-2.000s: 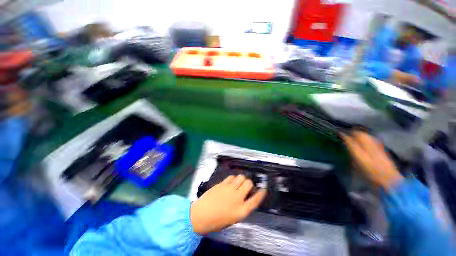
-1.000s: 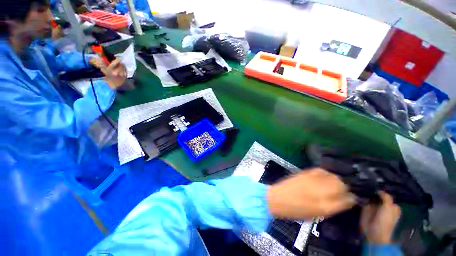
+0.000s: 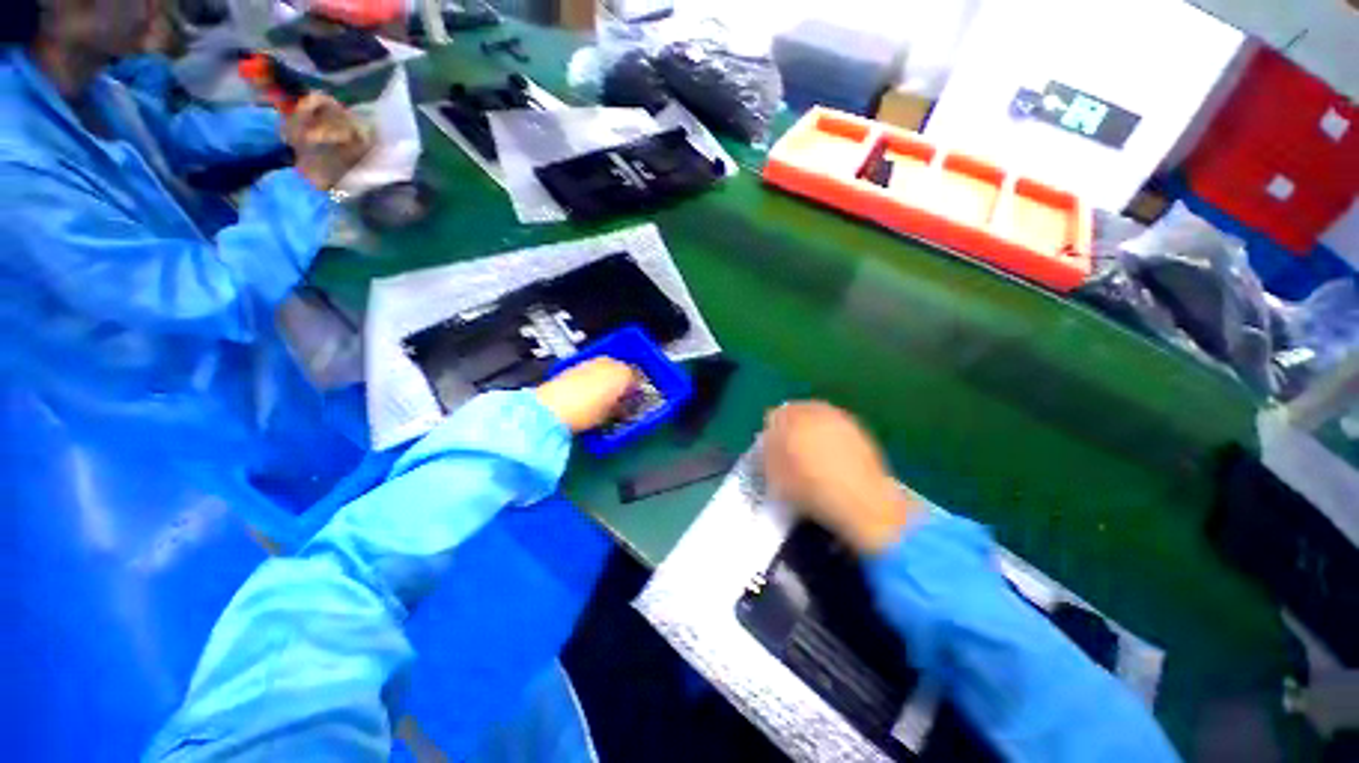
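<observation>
My left hand reaches into the small blue bin of tiny metal parts. Its fingertips are down among the parts, so I cannot tell if they hold any. My right hand is blurred, above the upper left end of a black tray body on a white foam sheet. Its fingers point down and I cannot tell if they hold anything. My right sleeve covers much of the tray body. A flat black strip lies between the bin and the foam sheet.
Another black unit with a white centre piece lies beside the bin. An orange divided tray and clear bags are at the back. A person in a blue smock works at left. A black part lies at the right edge.
My left hand has moved left from the black parts into the blue bin. My right hand has left the dark assembly at right and moved to the tray body's upper left end.
</observation>
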